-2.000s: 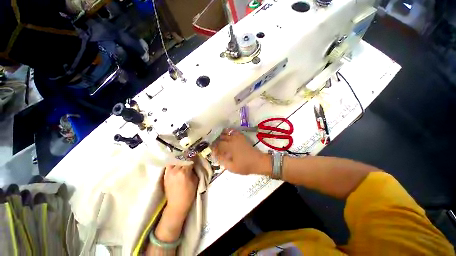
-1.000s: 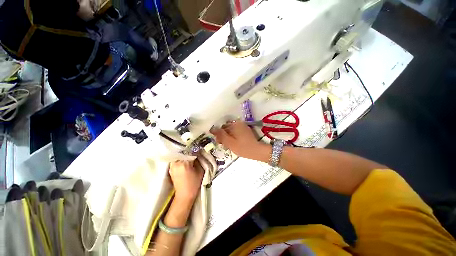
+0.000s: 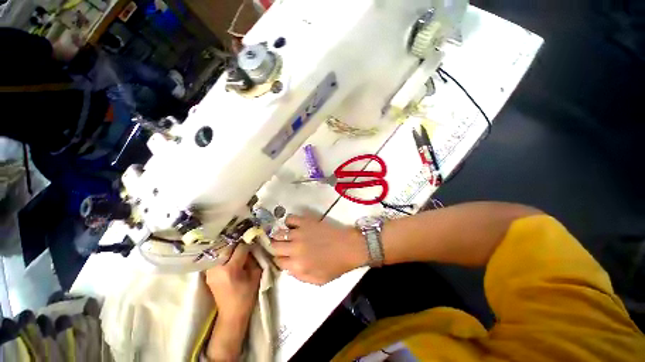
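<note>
A beige fabric panel with a yellow line lies under the needle end of the white sewing machine. My left hand is bunched on the panel's edge just below the presser foot. My right hand, with a watch at the wrist, is right of the needle area. Its fingers are bent, with fingertips beside the small metal parts; whether they hold anything is unclear. The exact needle point and the fabric edge under the foot are hidden by the machine head and fingers.
Red-handled scissors lie right of my right hand, beside a purple item. Black-and-red snips and a black cable are farther right. A stack of panels is at the lower left. A person in dark clothing is at the upper left.
The view has shifted and turned. My right hand has moved down and nearer my left hand, away from the scissors' blades. My left hand remains on the fabric by the presser foot.
</note>
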